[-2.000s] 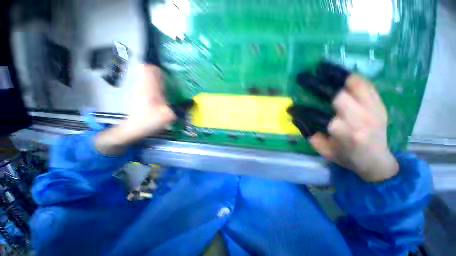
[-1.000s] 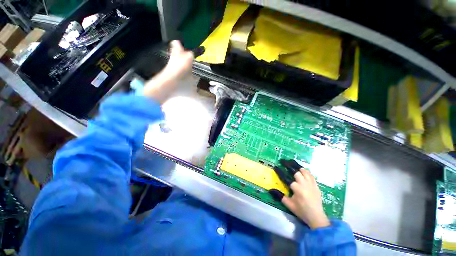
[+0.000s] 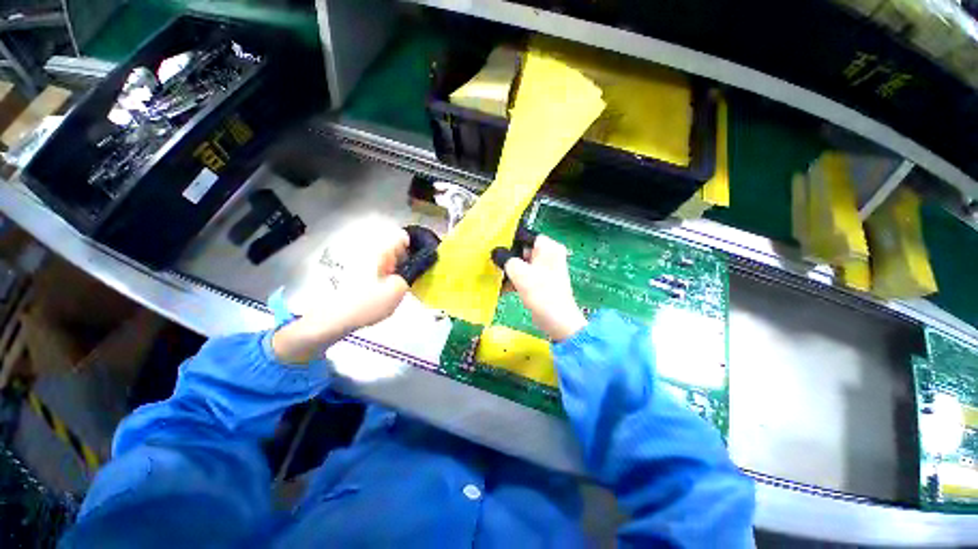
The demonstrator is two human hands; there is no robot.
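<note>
A long yellow sheet [image 3: 488, 220] is held up between my two hands, wide at its top end and narrower in the middle. My left hand [image 3: 391, 268], with black finger cots, grips its left edge. My right hand [image 3: 533, 273], also with black cots, is at its right edge with thumb and finger on it. Below is a large green circuit board [image 3: 633, 279] on the conveyor. A second yellow strip [image 3: 515, 354] lies flat on the board's near left part, partly hidden by my right sleeve.
A black bin [image 3: 568, 161] of yellow sheets stands behind the board. A black bin of silvery parts [image 3: 177, 129] is at the far left. Loose black cots [image 3: 268, 225] lie on the pale surface. Another green board [image 3: 949, 418] is at the right edge.
My left hand has come back from near the bin of yellow sheets and now holds a long sheet. My right hand has left the strip on the board and moved up to the sheet.
</note>
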